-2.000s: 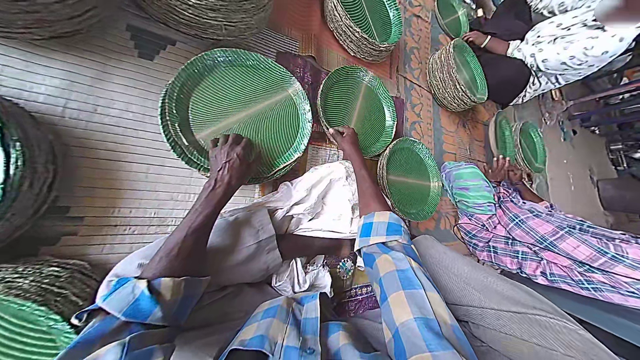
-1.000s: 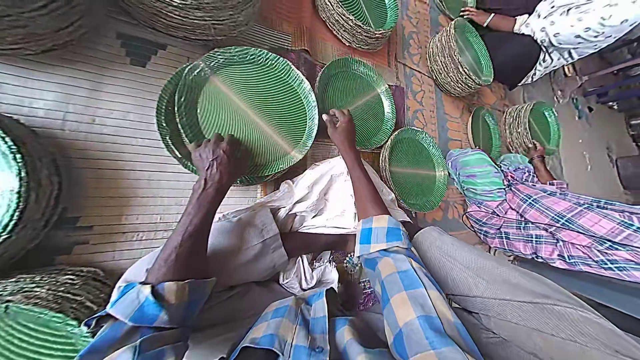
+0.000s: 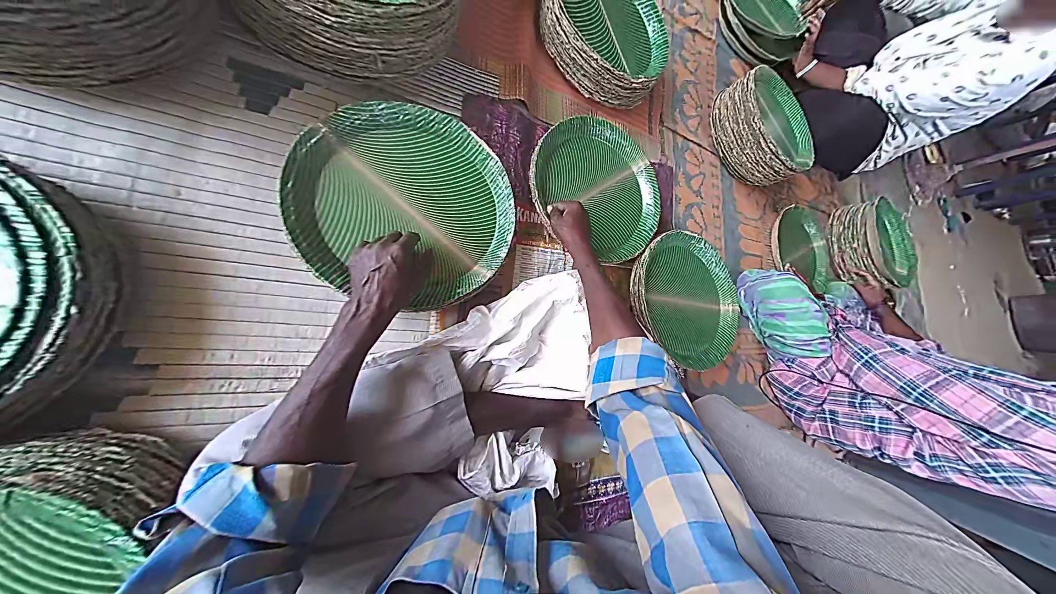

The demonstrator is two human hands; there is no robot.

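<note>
My left hand (image 3: 385,268) rests with curled fingers on the lower part of a large green leaf plate (image 3: 404,181); whether it grips the plate or presses on it I cannot tell. My right hand (image 3: 569,223) is closed at the lower left rim of a second green plate (image 3: 606,186), its thumb side on the surface. Just below and right of that plate stands a short stack of green plates (image 3: 693,301). A white cloth (image 3: 536,338) lies over my lap, below both hands.
Tall plate stacks stand at the left (image 3: 49,280), lower left (image 3: 74,495), top left (image 3: 355,41) and top centre (image 3: 610,49). On the right, a person in a plaid shirt (image 3: 924,396) and a person in white patterned clothing (image 3: 957,74) sit beside other stacks.
The two offset large plates under my left hand now overlap almost fully. My right hand has stayed near the same plate. The plaid-shirted person's hand has moved at the stack beside them.
</note>
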